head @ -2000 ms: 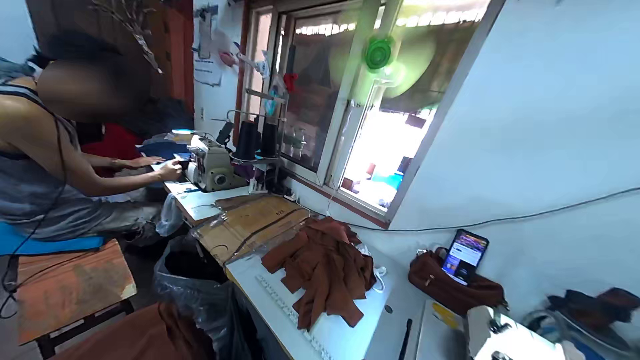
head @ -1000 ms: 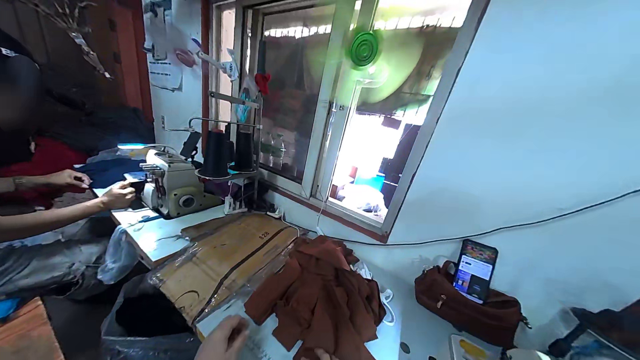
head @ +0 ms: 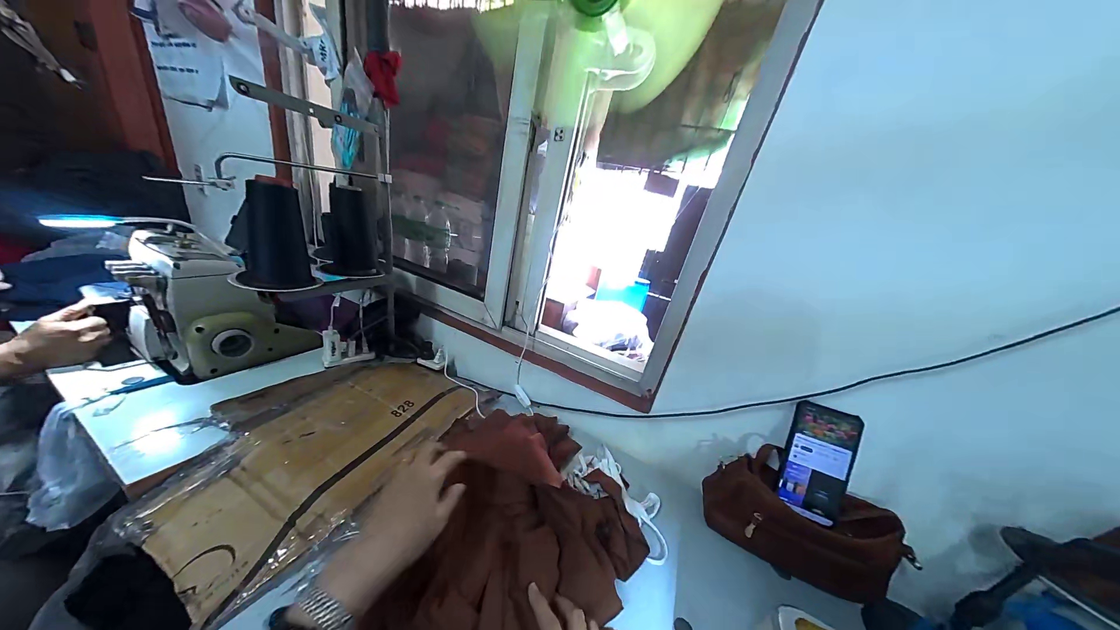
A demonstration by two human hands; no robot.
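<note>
A heap of brown fabric pieces [head: 542,534] lies on the white table at the lower middle. My left hand [head: 420,494], with a metal-banded watch on its wrist, rests on the left side of the heap; whether its fingers grip any cloth cannot be told. At the bottom edge my right hand [head: 560,611] touches the front of the heap, only its fingers in view and their hold unclear. White cords [head: 647,516] stick out from the heap's right side.
A co-worker's hand [head: 66,337] holds dark cloth at a sewing machine [head: 210,302] on the left. Black thread cones [head: 278,232] stand behind it. A plastic-wrapped cardboard sheet [head: 324,464] borders the heap. A phone [head: 820,464] leans on a brown pouch [head: 805,521] at right.
Two seconds ago neither of my hands was in view; now both are at the brown heap. My left hand has moved farther up along the heap since one second ago. The view has swung right and closer.
</note>
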